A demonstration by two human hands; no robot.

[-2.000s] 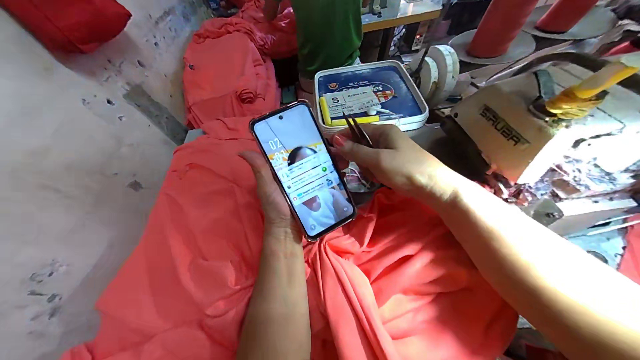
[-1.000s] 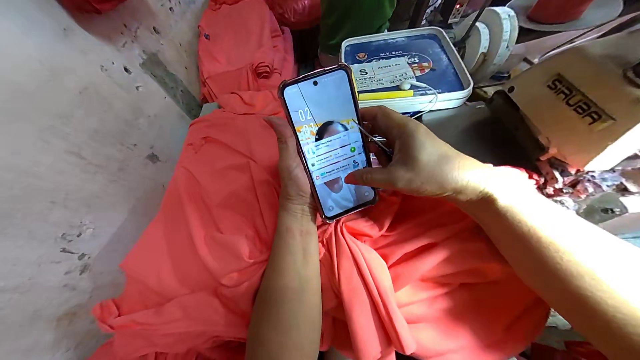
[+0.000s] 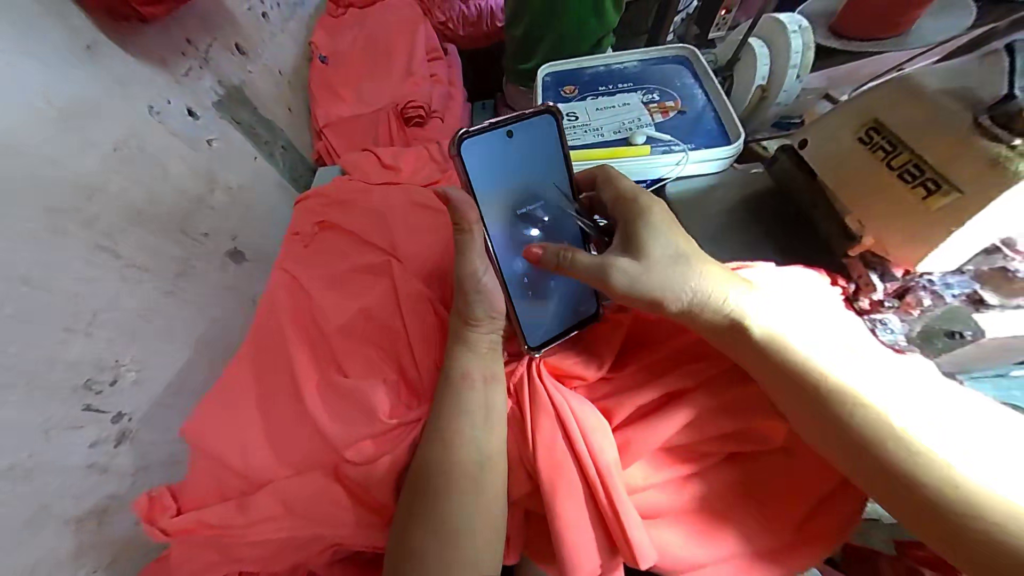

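A smartphone [image 3: 520, 184] with a lit screen stands tilted in my left hand [image 3: 474, 272], whose thumb lies along its left edge; the fingers behind it are hidden. The thumb of my right hand [image 3: 640, 248] is over the lower middle of the screen. Between that hand's fingers a pair of metal tweezers [image 3: 588, 222] points up and left across the phone's right edge. Coral-red fabric [image 3: 344, 320] is spread below both forearms and bunches into folds under the phone.
Behind the phone, a blue and white plastic lid [image 3: 680, 88] holds a printed label, a yellow strip and white earphones. A Siruba sewing machine [image 3: 904, 160] stands at right, near white tape rolls [image 3: 780, 68] and a red thread cone [image 3: 880, 20]. A stained wall [image 3: 120, 240] runs along the left. Someone's green garment [image 3: 560, 36] shows behind.
The phone's screen has gone from a lock screen with notifications to a darker blue entry screen. My right thumb has moved from the phone's edge onto the screen.
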